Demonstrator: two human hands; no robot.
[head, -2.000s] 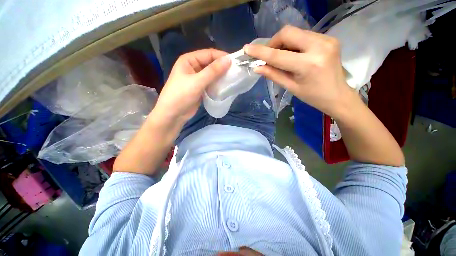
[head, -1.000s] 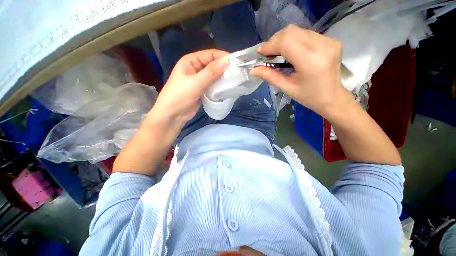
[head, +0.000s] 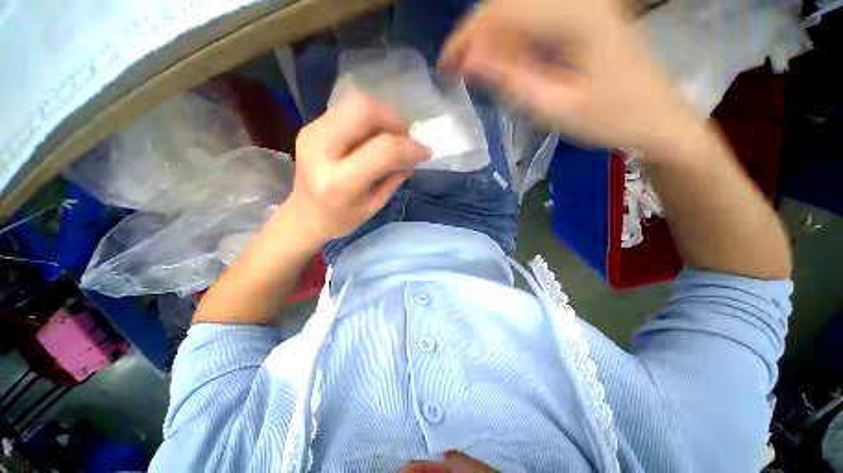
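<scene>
A thin white fabric piece [head: 453, 139] hangs spread above the lap, sheer at its upper part with a more opaque white patch by my fingers. My left hand [head: 356, 166] is shut on its left side. My right hand [head: 545, 78] is blurred and raised to the upper right of the fabric, near its edge. Its fingertips are too blurred to tell whether they hold anything. No tool shows clearly in it.
The white table edge [head: 139, 92] curves across the upper left. Clear plastic bags [head: 185, 222] lie at left. A red bin [head: 647, 263] with white scraps stands at right beside a blue bin [head: 578, 212]. White pieces [head: 721, 55] hang at upper right. A pink object [head: 81, 344] is at lower left.
My right hand has come away from the fabric and moved up; the dark slim tool in it earlier no longer shows. My left hand has turned, and the fabric is opened out flatter.
</scene>
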